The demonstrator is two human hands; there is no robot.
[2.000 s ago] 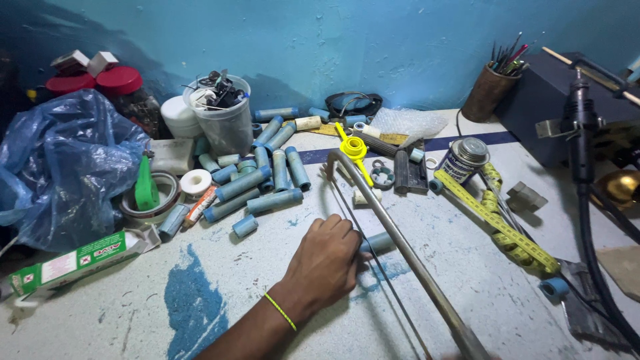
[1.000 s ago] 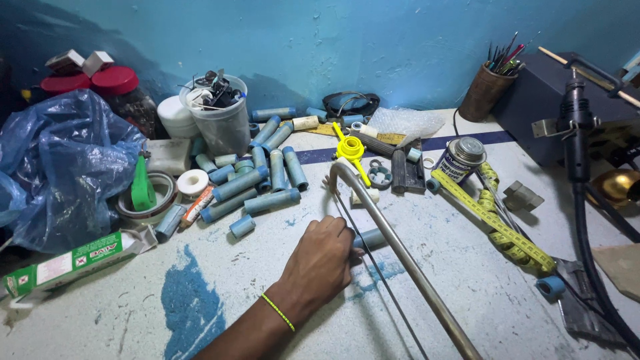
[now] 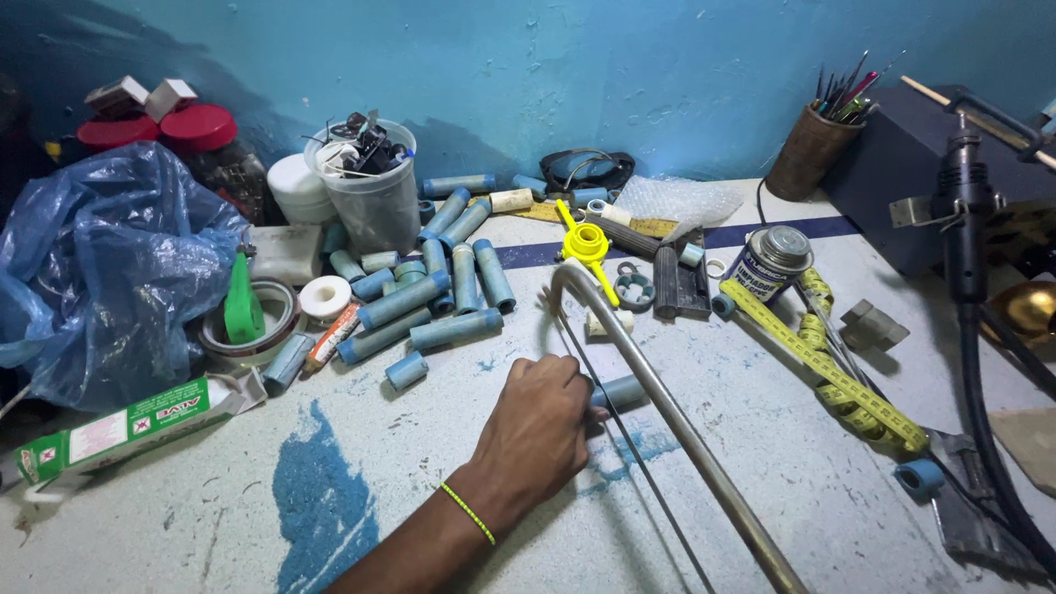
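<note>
My left hand, with a yellow bead bracelet at the wrist, is closed on a blue plastic pipe piece and presses it on the worktop. The hacksaw, with a bent tubular metal frame and a thin dark blade, runs from the lower right up past my fingers. Its blade crosses the pipe just right of my hand. My right hand is outside the picture, as is the saw's handle. Blue sawdust lies beside the pipe. A short blue pipe offcut rests to the left of the saw.
Several cut blue pipes lie behind my hand, near a plastic cup of small parts. A yellow plastic fitting, a metal can and a yellow tape measure stand or lie farther right. A soldering-type tool on a cable rises at right.
The hacksaw frame has shifted slightly back and forth across the frames, its blade staying by the pipe. My left hand keeps its hold in the same place.
</note>
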